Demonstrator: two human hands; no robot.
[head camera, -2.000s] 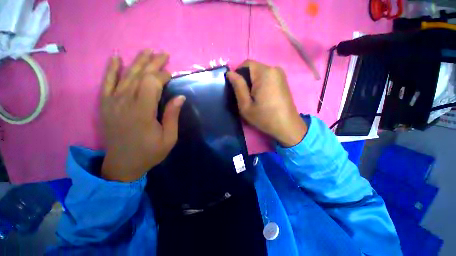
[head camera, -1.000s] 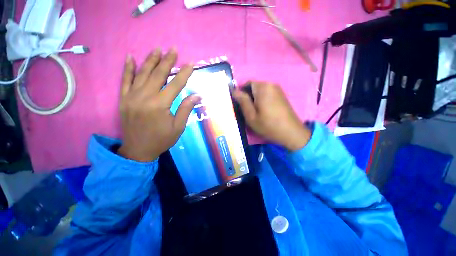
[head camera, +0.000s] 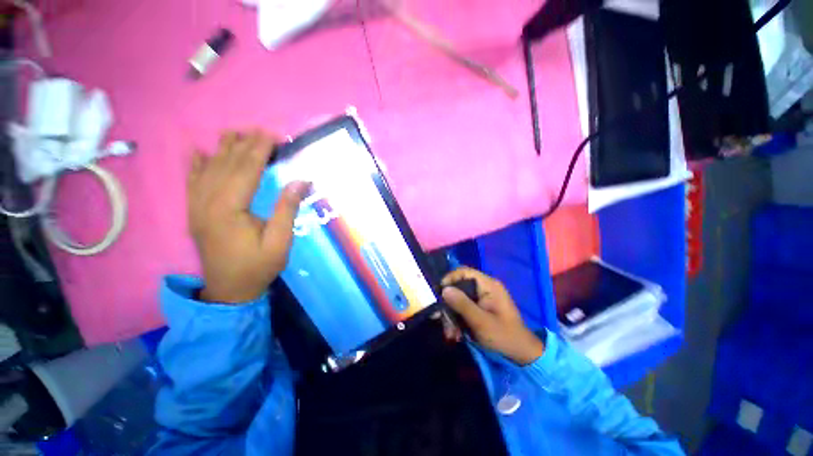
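Observation:
The tablet screen assembly (head camera: 357, 240) is lit, with blue, red and orange colours and a black frame. Its far end lies on the pink mat and its near end reaches over the black-covered lap. My left hand (head camera: 241, 214) lies over its left side, thumb on the glass, fingers spread. My right hand (head camera: 495, 316) is at the near right corner, with the fingers closed around a small black block (head camera: 465, 289). Whether the block touches the frame is hard to tell.
A cream tape roll (head camera: 118, 214) and white charger (head camera: 61, 125) are at left. A pale stick (head camera: 455, 55) and slim dark stick (head camera: 533, 98) lie beyond the tablet. A second tablet (head camera: 629, 107) lies on white paper at right. A blue bin (head camera: 664, 267) below holds a black device.
The screen has gone from dark to lit. My right hand has moved from the far right corner down to the near right corner with the black block. The view has shifted, showing the bin.

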